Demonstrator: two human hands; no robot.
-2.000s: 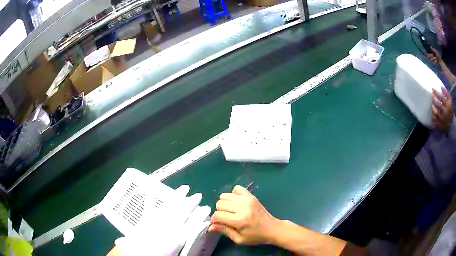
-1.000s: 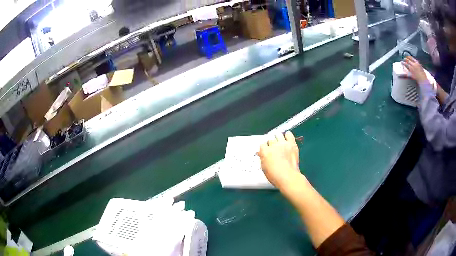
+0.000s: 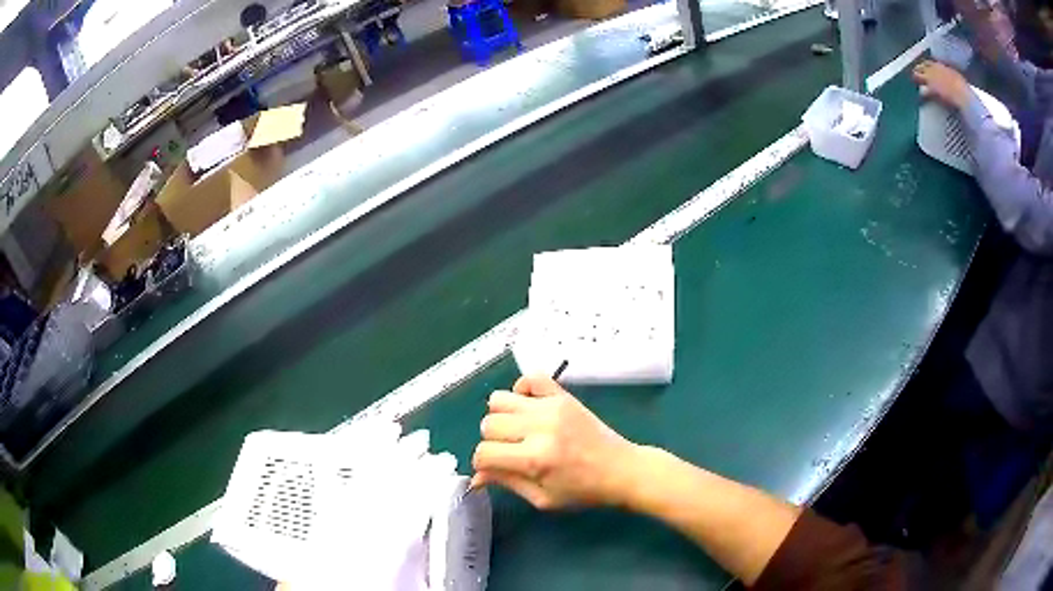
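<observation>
A white appliance housing (image 3: 277, 503) with a slotted grille lies on the green bench at the lower left. My left hand (image 3: 387, 508), in a white glove that blends into the housing, rests over it and holds it. My bare right hand (image 3: 543, 448) holds a slim dark tool (image 3: 561, 371) in its fingers, at the housing's right end. The tool's tip and any small part there are too small to tell. A white foam tray (image 3: 603, 314) with tiny pieces sits beyond my right hand.
A translucent bin (image 3: 842, 127) with white pieces stands at the upper right. A coworker's arm (image 3: 1002, 156) reaches over another white unit (image 3: 949, 135). A pale metal strip (image 3: 739, 177) divides the green surface. A small white piece (image 3: 164, 567) lies at lower left. Open cartons (image 3: 208, 185) stand beyond.
My right hand has come back from over the foam tray to the right end of the housing. The view has tilted, so the bench objects sit higher.
</observation>
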